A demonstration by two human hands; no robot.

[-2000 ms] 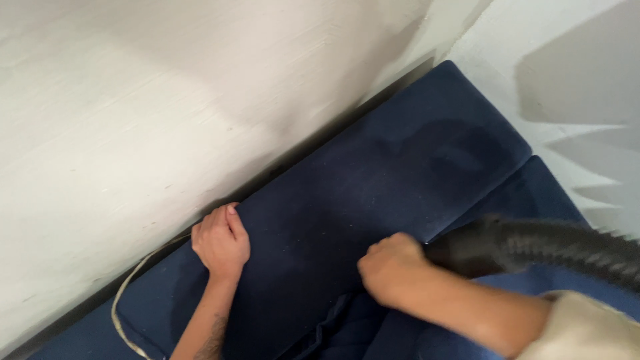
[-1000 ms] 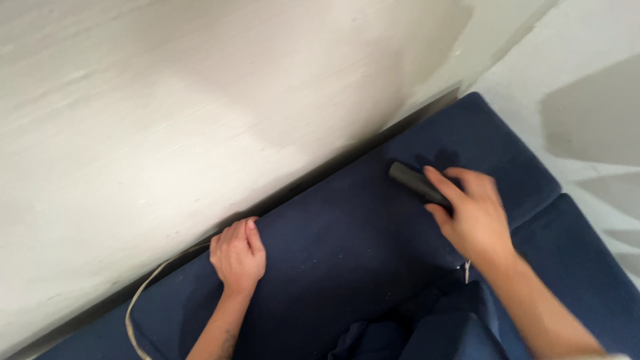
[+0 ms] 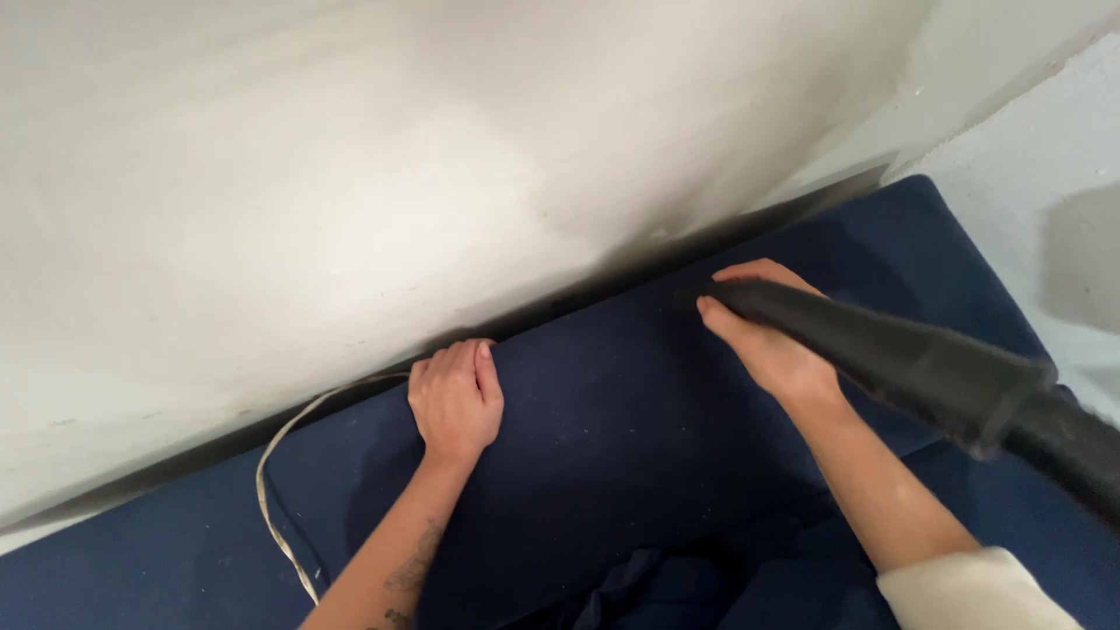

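Note:
Navy upholstery of a sofa (image 3: 577, 437) runs diagonally below the wall, with small pale specks scattered on it. My left hand (image 3: 457, 398) rests on its back edge, fingers curled over toward the dark gap; whether they grip something there is hidden. Beside that hand a thin pale cord (image 3: 267, 490) comes out of the gap and loops down over the fabric. My right hand (image 3: 774, 337) holds the narrow end of a black vacuum cleaner nozzle (image 3: 884, 350) close over the upholstery near the back edge. The wider rear of the nozzle joins a black hose (image 3: 1072, 446) at the right.
A pale wall (image 3: 394, 192) rises behind the sofa, a dark narrow gap between them. Another wall (image 3: 1032, 149) meets it at the right corner. Crumpled navy fabric (image 3: 665, 586) lies at the bottom centre, and a further navy section (image 3: 1006, 499) adjoins at the lower right.
My right hand has come up from lower down on the upholstery toward the back edge since two seconds ago, and the hose has swung back into view. My left hand stays on the edge.

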